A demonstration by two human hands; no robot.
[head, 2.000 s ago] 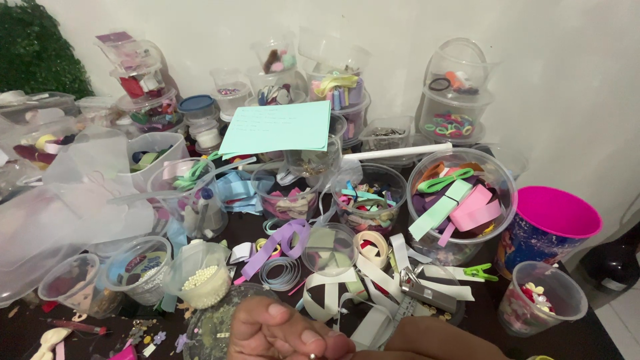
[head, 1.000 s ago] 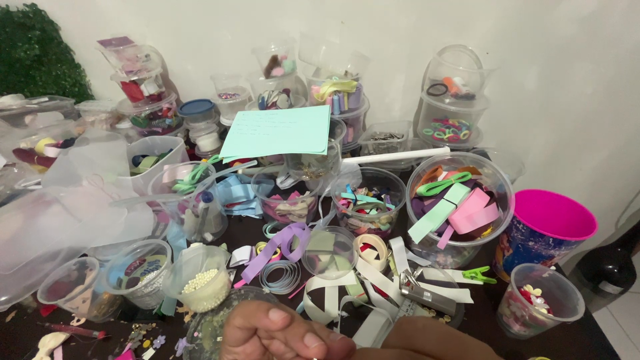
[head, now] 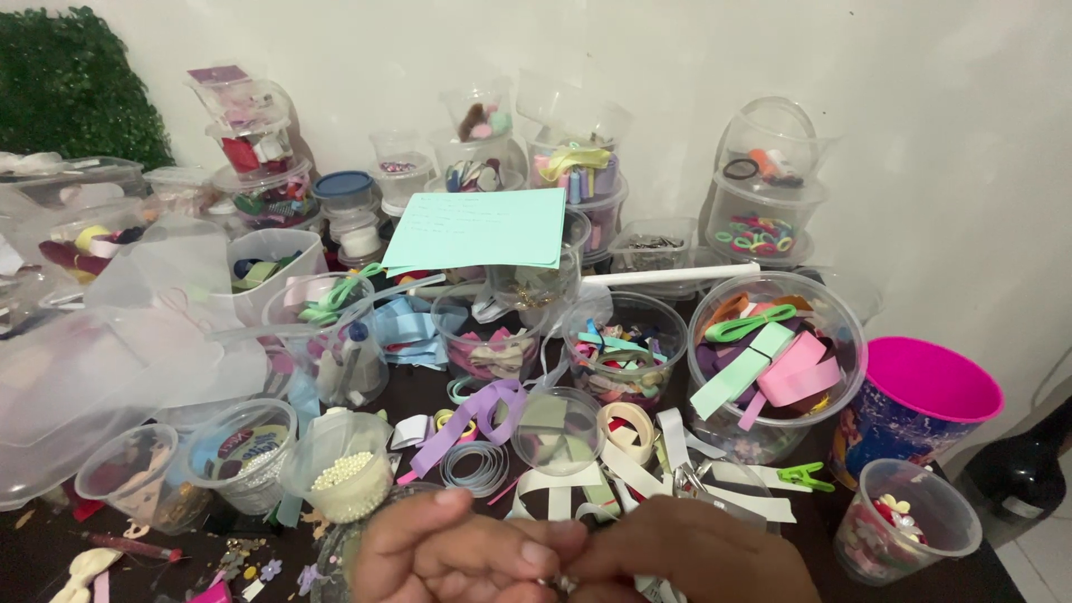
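My left hand (head: 456, 548) and my right hand (head: 691, 553) meet at the bottom centre, fingertips together around a tiny whitish piece (head: 557, 579), too small and covered to name. Just behind them lie cream and white ribbon strips (head: 645, 477), a coiled grey-blue ribbon (head: 474, 469) and a purple ribbon (head: 469, 427). A clear round lid or cup (head: 559, 431) rests over olive ribbon pieces. Left of my hands stands a plastic cup of pearl beads (head: 347, 477).
Tubs of ribbon (head: 775, 360) and scraps (head: 624, 352) stand behind. A sheet of mint paper (head: 477, 230) lies on containers. At right are a pink-rimmed bucket (head: 930, 385), a cup of flower pieces (head: 904, 528), a green clip (head: 806, 476) and a dark bottle (head: 1017, 469).
My fingers have shifted slightly around the small piece, and my left fingers are more spread than before. The things on the table stay in place.
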